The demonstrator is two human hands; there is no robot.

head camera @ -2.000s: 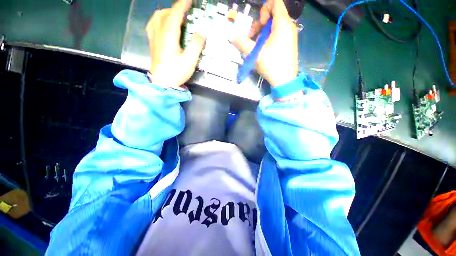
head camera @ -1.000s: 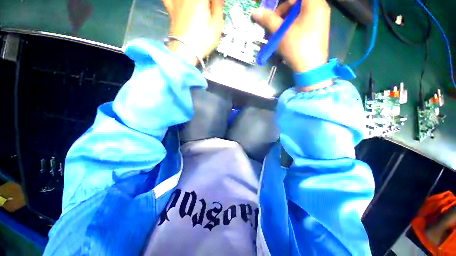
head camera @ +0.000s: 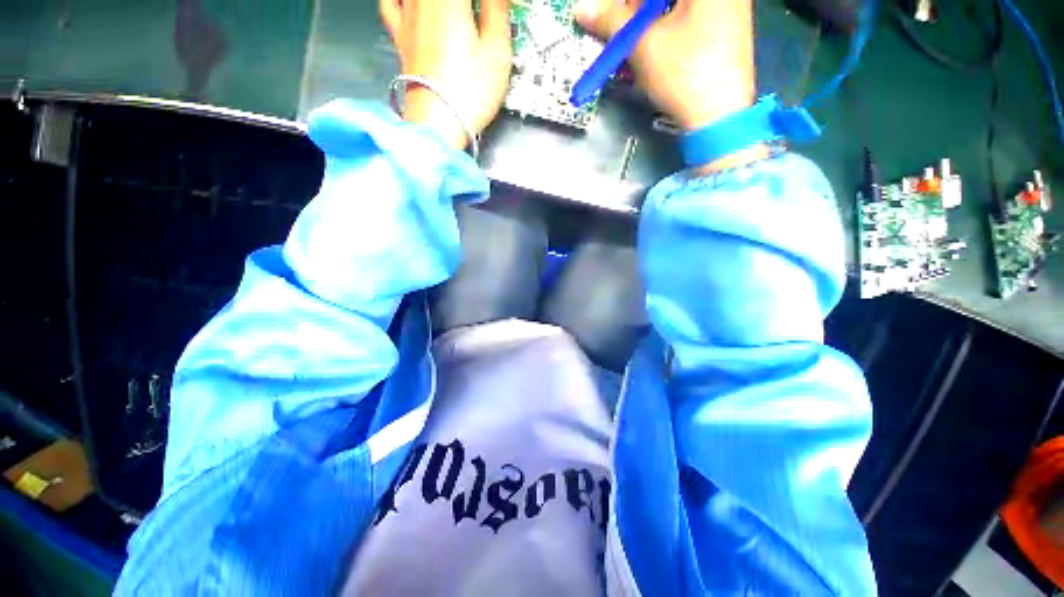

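A green circuit board (head camera: 553,64) lies on a pale, shiny mat (head camera: 566,161) at the top edge of the picture, between my hands. My left hand (head camera: 453,58) is at the board's left edge; its fingertips are cut off by the picture's top, so its hold is unclear. My right hand (head camera: 688,56) holds a blue pen-like stick (head camera: 621,53), which slants over the board's right side. The far part of the board is out of the picture. A blue strap (head camera: 737,134) is round my right wrist.
Two more circuit boards, one nearer (head camera: 904,237) and one farther right (head camera: 1020,243), stand at the bench's front edge with thin black leads rising from them. Blue cords (head camera: 858,53) curve at upper right. Dark racks (head camera: 233,198) lie below. Something orange (head camera: 1036,513) shows at lower right.
Since two seconds ago both hands have shifted right in the picture. The board, earlier tilted up between my hands, now lies flatter on the mat. The blue stick stays in my right hand.
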